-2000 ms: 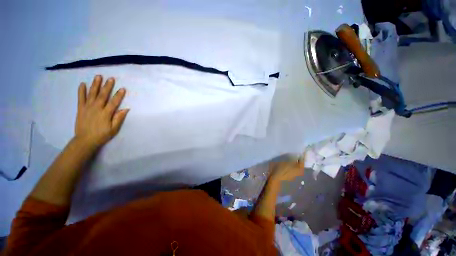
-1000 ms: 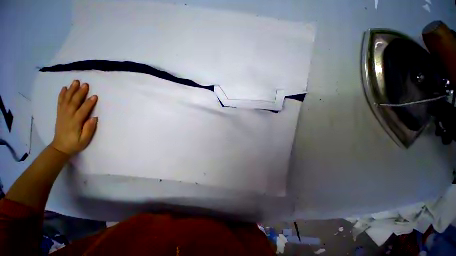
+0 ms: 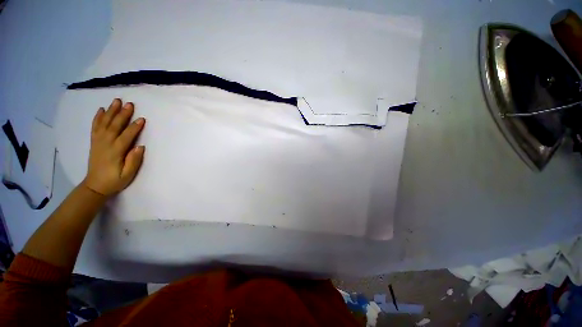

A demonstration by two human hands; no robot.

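White cut panels (image 3: 255, 166) lie flat on the pale ironing table in front of me. A black strip (image 3: 172, 78) shows as a narrow curved band across them, from the left to a notched white piece (image 3: 344, 119). A short black wedge shows at the right edge of the panels. My left hand (image 3: 116, 150) lies palm down on the white panel, just below the black strip, with the fingers slightly apart and holding nothing. My right hand is out of the picture.
A steam iron (image 3: 526, 89) rests on the table (image 3: 447, 191) at the right, its brown handle cut off by the edge. Dark strips (image 3: 18, 147) lie at the far left. White scraps (image 3: 517, 274) hang at the table's front right edge, above a littered floor.
Since two seconds ago, the right hand has left the view and the picture shows the table closer. The notched piece's outline shows more fully. My left hand stays on the panel.
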